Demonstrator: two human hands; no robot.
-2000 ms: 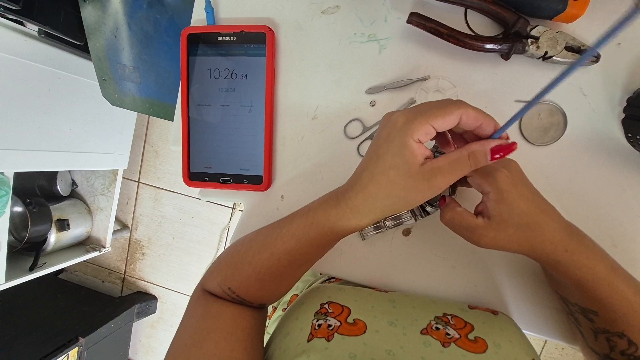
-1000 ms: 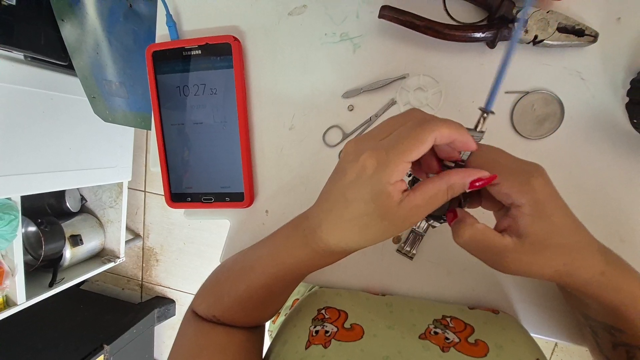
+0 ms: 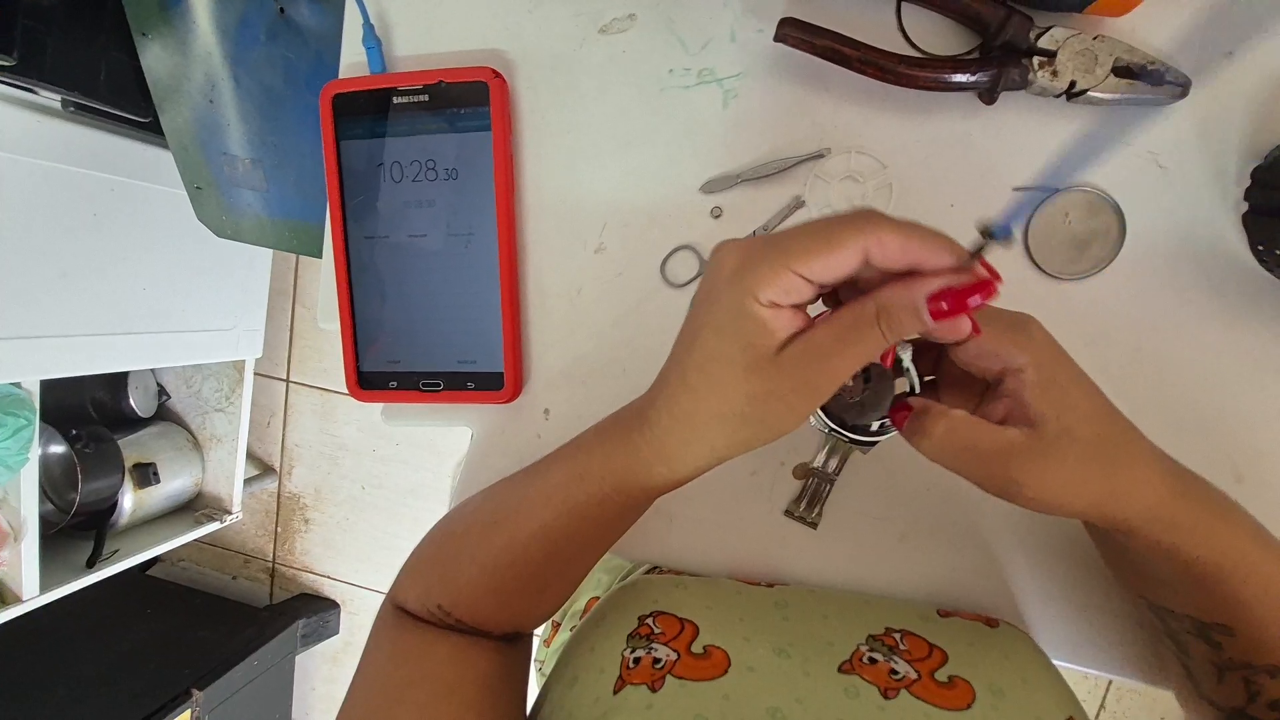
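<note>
A wristwatch [image 3: 858, 400] with a metal bracelet [image 3: 820, 485] is between my hands, its dark round inner face partly showing and a pale ring at its edge. My right hand [image 3: 1030, 420] holds the watch, thumb on its rim. My left hand [image 3: 800, 330] pinches a slim blue tool [image 3: 1003, 232] between thumb and forefinger, above the watch; its upper part is motion-blurred and its tip is hidden by my fingers. A round metal disc [image 3: 1077, 232] lies up and right of my hands. Tweezers [image 3: 765, 171] and small scissors [image 3: 683, 266], partly covered by my left hand, lie behind.
A clear plastic wheel-shaped piece [image 3: 848, 182] and a tiny metal part [image 3: 716, 212] lie near the tweezers. Pliers with brown handles [image 3: 900, 60] are at the back right. A tablet in a red case [image 3: 510, 250] lies left, with a blue cable [image 3: 372, 45] attached.
The blue tool has tilted further to the right. More of the watch's dark inner face shows between my hands now. Both hands stay around the watch.
</note>
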